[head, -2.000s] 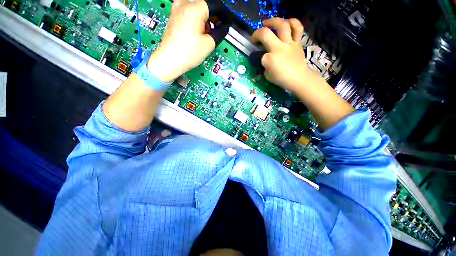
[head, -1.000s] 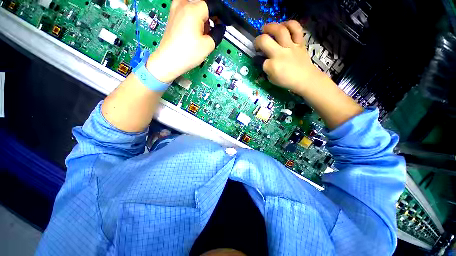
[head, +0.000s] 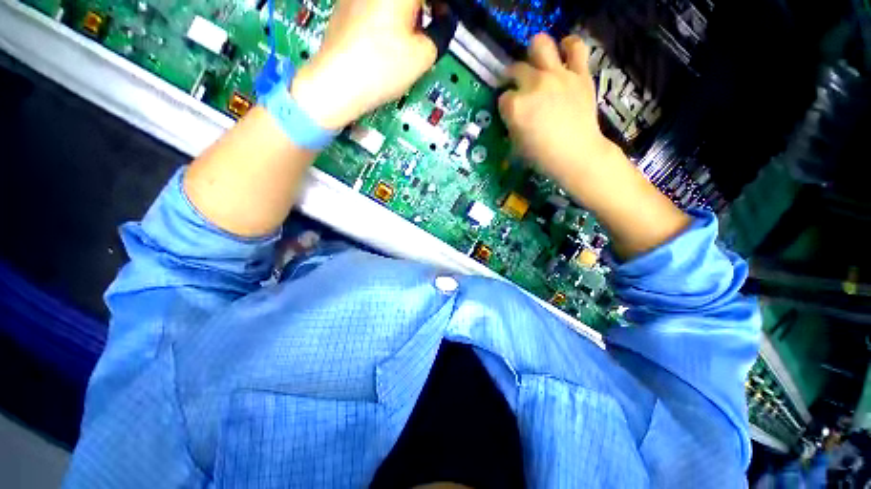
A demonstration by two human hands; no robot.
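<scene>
The green circuit boards [head: 420, 205] lie end to end in a diagonal strip, densely populated. My left hand [head: 368, 57] is over the upper middle of the strip, its fingers bent, with a black piece [head: 441, 31] at the fingertips; whether it is held or worn is unclear. A light blue wrist strap [head: 298, 116] is round my left wrist. My right hand [head: 554, 100] is curled above the far edge of the boards. Its thumb and fingertips are partly hidden, and I cannot tell whether it holds anything.
Pale rails run along the near edge [head: 372, 227] and far edge [head: 477, 55] of the strip. Beyond lie small blue components [head: 523, 19], silver-white pieces [head: 621, 95] and silver-ended components [head: 673, 172]. Another populated board [head: 769, 406] lies at the lower right.
The boards have shifted slightly to the right in view. My left hand has moved slightly right. My right hand's fingers have changed pose, with the fingertips pointing more upward.
</scene>
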